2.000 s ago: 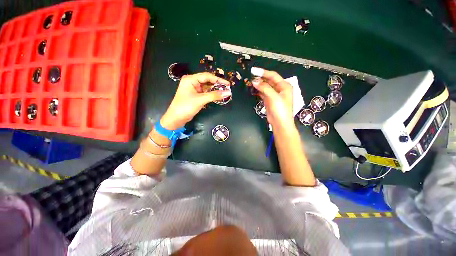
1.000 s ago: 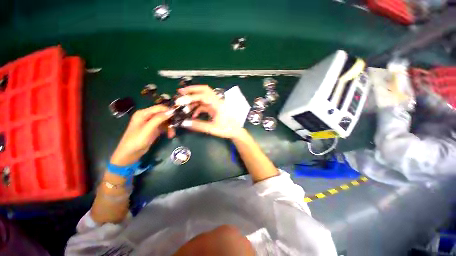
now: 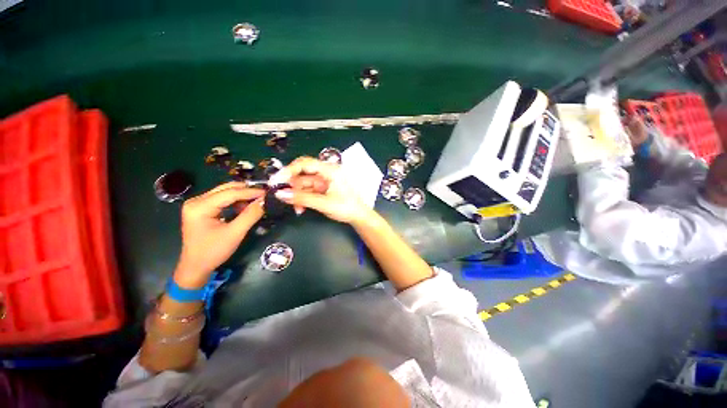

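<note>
My left hand (image 3: 215,227), with a blue band at the wrist, and my right hand (image 3: 331,194) meet over the green bench. Their fingertips pinch a small dark round unit (image 3: 271,188) between them, seen edge-on and partly hidden by the fingers. White covers show on some fingertips. A loose round unit (image 3: 277,256) with a silver rim lies just below the hands. Small dark-and-gold parts (image 3: 243,168) lie just above them. A white paper sheet (image 3: 363,174) lies partly behind my right hand, with a blue stick (image 3: 361,253) showing below that wrist.
Red trays (image 3: 48,231) stand at the left, a dark disc (image 3: 173,186) beside them. Several round units (image 3: 397,168) lie right of the paper, before a white instrument (image 3: 486,151). A pale strip (image 3: 343,123) crosses behind. Another worker (image 3: 646,207) sits at the right.
The camera view has swung right, so the trays shift left and another worker shows. My hands, apart two seconds ago, are now together at one unit.
</note>
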